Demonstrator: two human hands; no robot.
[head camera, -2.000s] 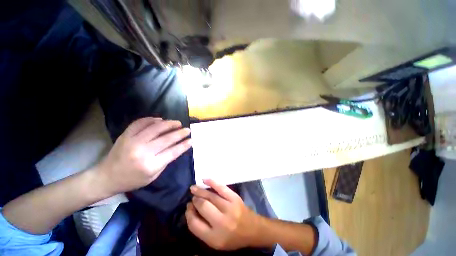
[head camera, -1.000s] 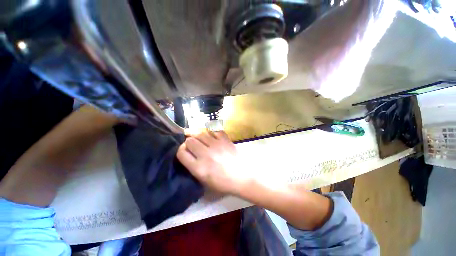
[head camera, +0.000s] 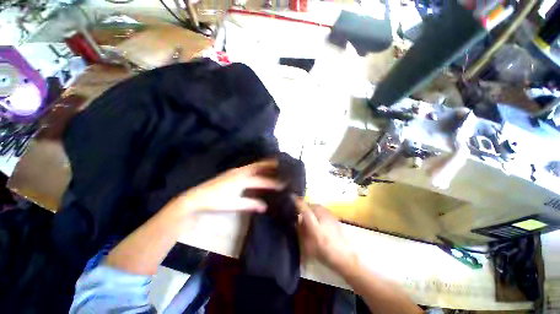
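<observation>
The large dark garment [head camera: 178, 122] lies bunched on the table left of the sewing machine [head camera: 491, 184], with a narrow dark part [head camera: 270, 251] hanging over the table's front edge. My left hand [head camera: 236, 190] is on the garment with its fingers curled at the narrow part; blur hides the fingertips. My right hand [head camera: 319, 233] holds the right edge of that narrow part. The garment is left of the needle area [head camera: 362, 181] and apart from it. The tan bed plate [head camera: 405, 208] shows under the machine head.
Green-handled snips [head camera: 463, 256] lie on the white table at right. A purple round device [head camera: 21, 83] is at far left, beside dark-handled scissors [head camera: 15, 138]. A brown board [head camera: 40, 172] lies under the garment at left. A dark upright box [head camera: 430, 55] stands on the machine.
The view has swung up and away from the machine head. The garment is now away from the needle, bunched at left. Both hands have moved off the needle area to the narrow part.
</observation>
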